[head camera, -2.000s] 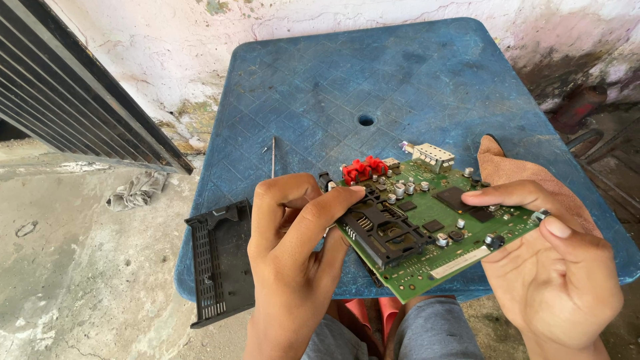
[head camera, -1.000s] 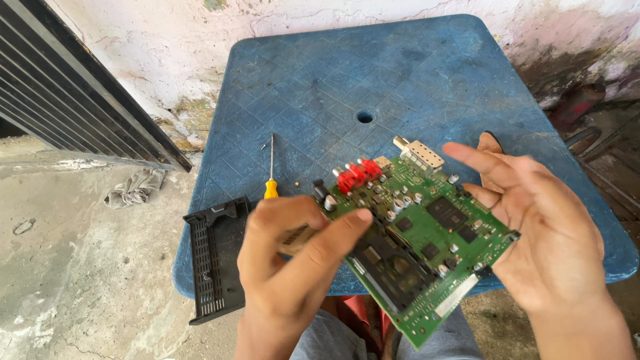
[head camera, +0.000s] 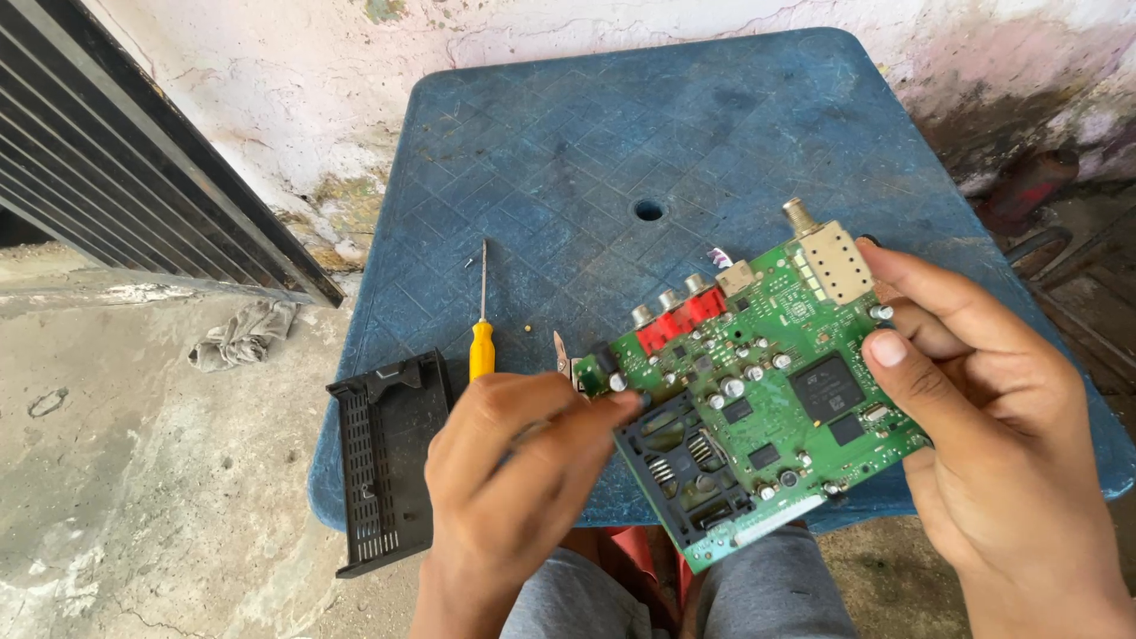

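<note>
My right hand (head camera: 985, 399) grips a green circuit board (head camera: 763, 355) by its right edge, thumb on the component side. The board is held tilted above the front of the table. Along its top edge sit red RCA jacks (head camera: 682, 318) and a metal tuner can (head camera: 834, 264) with a threaded coaxial connector. A black card-reader slot (head camera: 685, 470) fills its lower left corner. My left hand (head camera: 524, 470), slightly blurred, is at the board's left edge with its fingertips near the black power jack (head camera: 606, 357). Whether these fingers pinch anything cannot be told.
On the blue plastic table (head camera: 568, 160) lie a yellow-handled screwdriver (head camera: 482, 346), a partly hidden metal tool (head camera: 563, 353) and a small yellow bit (head camera: 528, 328). A black vented plastic casing (head camera: 390, 461) rests at the front left edge. A grey rag (head camera: 244, 337) is on the floor.
The board has turned in my right hand, so its component side shows more fully. My left hand has moved from the card-reader area to the board's left edge, uncovering the screwdriver's yellow handle.
</note>
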